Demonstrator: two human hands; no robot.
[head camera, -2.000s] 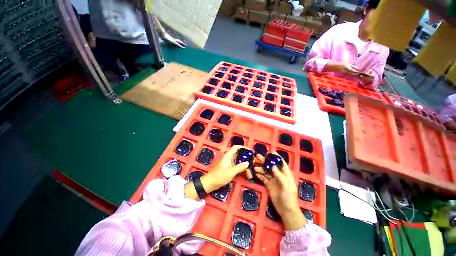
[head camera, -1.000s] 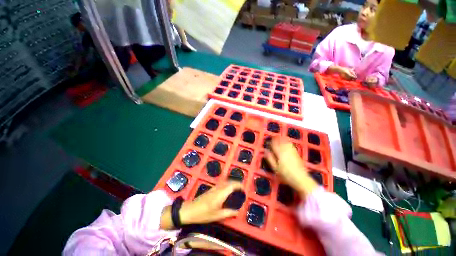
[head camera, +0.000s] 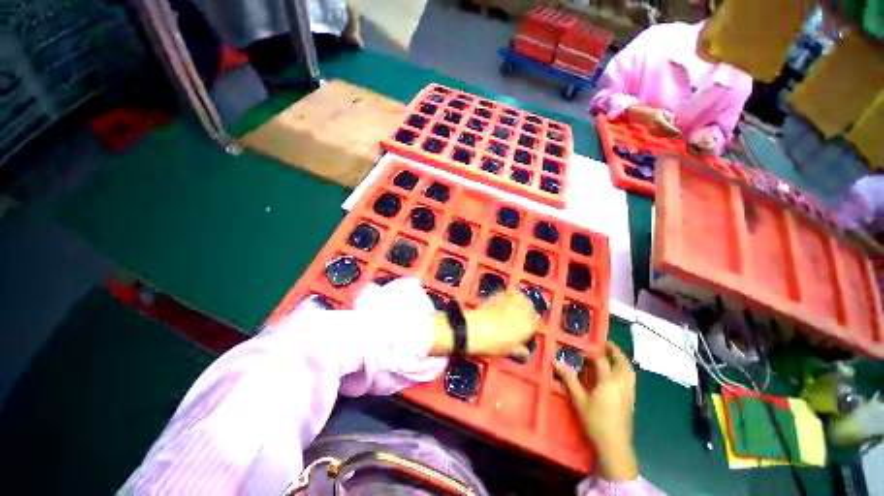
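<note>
A red compartment tray (head camera: 499, 402) lies in front of me, with a black glossy watch body in most pockets. My left hand (head camera: 499, 325), with a black wristband, reaches across the tray's lower middle. Its fingertips are down among the units, and its grip is unclear. My right hand (head camera: 603, 395) is at the tray's right edge, thumb and fingers apart, beside a watch body (head camera: 570, 359) in its pocket. One top-row pocket and some pockets near the front right are empty.
A second filled tray (head camera: 482, 136) lies behind, on white paper (head camera: 601, 213). A tan board (head camera: 325, 131) is at left. A raised long-slot tray (head camera: 766, 247) is at right, above cables and coloured cards (head camera: 771, 426). A person in pink (head camera: 674, 77) works across the bench.
My left hand has moved right and forward across the tray. My right hand has come back from the tray's middle to its lower right edge. The camera view has shifted slightly.
</note>
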